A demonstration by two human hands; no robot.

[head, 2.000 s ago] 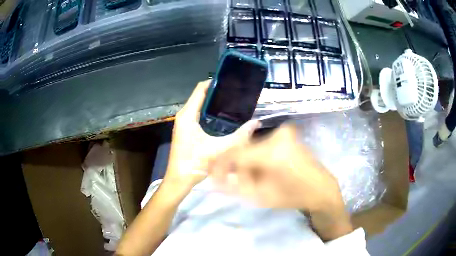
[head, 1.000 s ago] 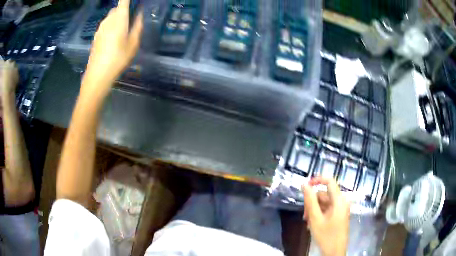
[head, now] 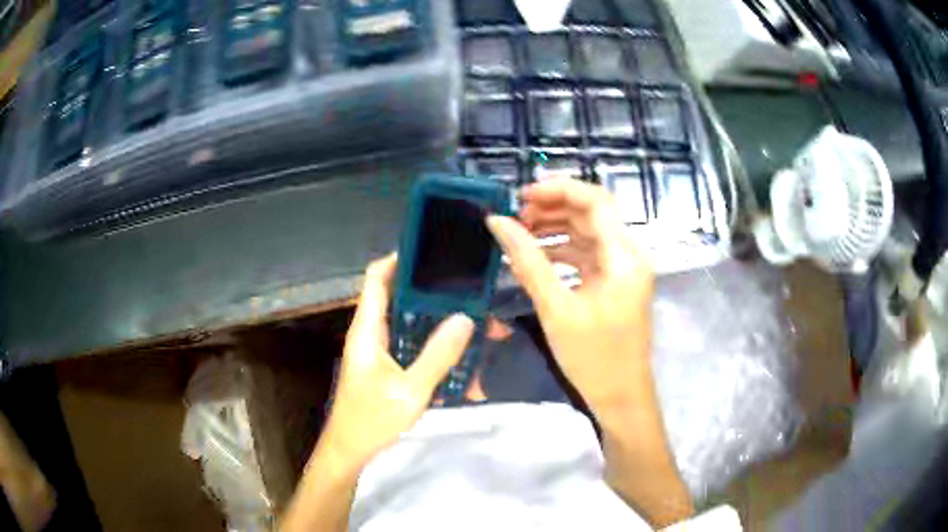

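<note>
A teal keypad phone (head: pixel 454 244) is upright in my left hand (head: pixel 390 379), dark screen up and keys toward me. My left thumb lies over the keys and the fingers wrap the left side. My right hand (head: pixel 593 281) is at the phone's upper right corner, its thumb tip at the screen's right edge and its other fingers curled beside it. Whether it pinches a thin piece is not clear. The lens tray (head: pixel 717 223) lies behind the right hand with rows of black-bordered screen lenses (head: pixel 611 114).
Stacked clear phone trays (head: pixel 260 130) with teal phones stand at upper left. A white wipe (head: pixel 544 12) lies on the lens tray. A white fan (head: pixel 847 197) and white box (head: pixel 728 42) are at right. Cartons below hold a whitish bag (head: pixel 224 426) and crinkled clear film (head: pixel 717 364).
My left hand has come from the phone trays and now holds a phone. My right hand has moved from the lens tray's near edge to the phone. The camera view has shifted.
</note>
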